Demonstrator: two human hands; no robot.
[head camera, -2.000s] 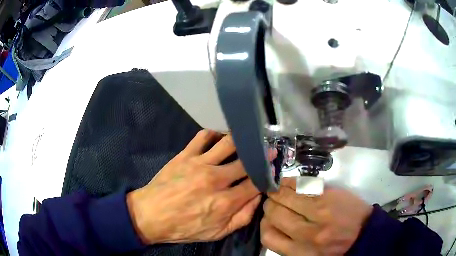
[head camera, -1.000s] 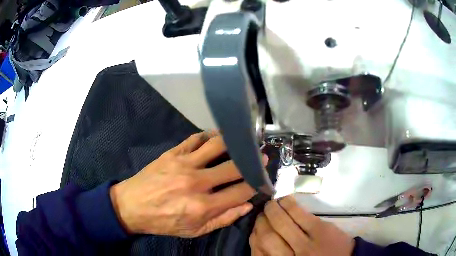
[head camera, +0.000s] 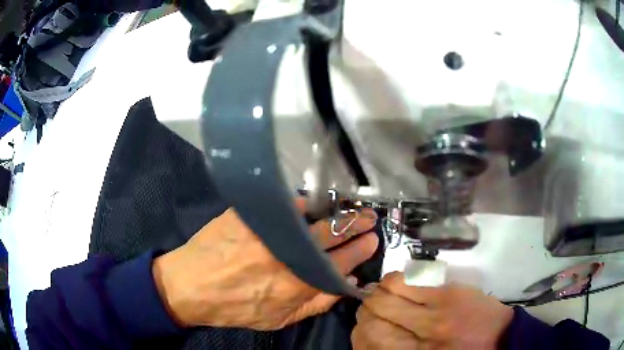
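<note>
The black mesh bag panel (head camera: 147, 184) lies flat on the white table, left of the needle area. My left hand (head camera: 239, 280) presses flat on it, fingers apart, fingertips beside the shiny presser foot (head camera: 392, 225). My right hand (head camera: 431, 318) is at the panel's near right edge, fingers bent and pinching the black seam edge (head camera: 369, 263); the exact grip is partly hidden. The curved grey guard (head camera: 239, 137) of the white sewing machine head (head camera: 410, 82) covers part of my left hand.
Thread snips (head camera: 564, 281) with reddish handles lie right of my right hand, on a black cord. The round tension knob (head camera: 451, 154) hangs above my right hand. Grey and black fabric pieces (head camera: 58, 55) lie at the far left, beside a blue crate edge.
The guard and machine head look larger and the guard has shifted left in view. The panel's far corner has moved left and slightly nearer. My left fingertips are farther right, and my right hand is slightly right.
</note>
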